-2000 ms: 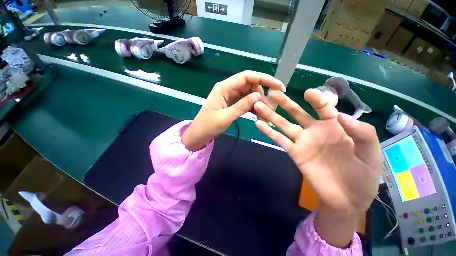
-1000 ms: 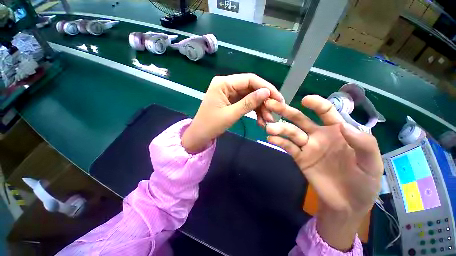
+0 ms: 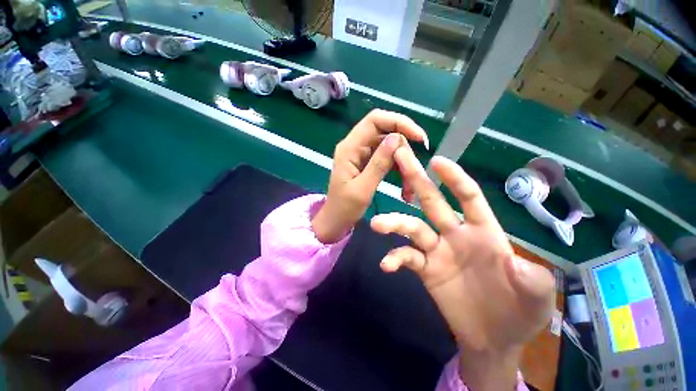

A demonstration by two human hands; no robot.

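My left hand is raised over the black mat. Its thumb and index finger pinch the tip of one finger of my right hand. My right hand has its palm towards me, with fingers spread and the two lower ones bent. No headphones are in either hand. Whether something tiny is between the pinching fingertips, I cannot tell. Both wrists come out of pink sleeves.
Pink and white headphones lie on the green belt, another headset beyond my right hand. An orange pad and tester with a lit screen are at right. A carton with a white headset is at lower left. A metal post stands ahead.
My left fingers still pinch a right fingertip. My right hand has turned and lowered slightly, its lower fingers bent more. More of the orange pad shows, and the view has shifted.
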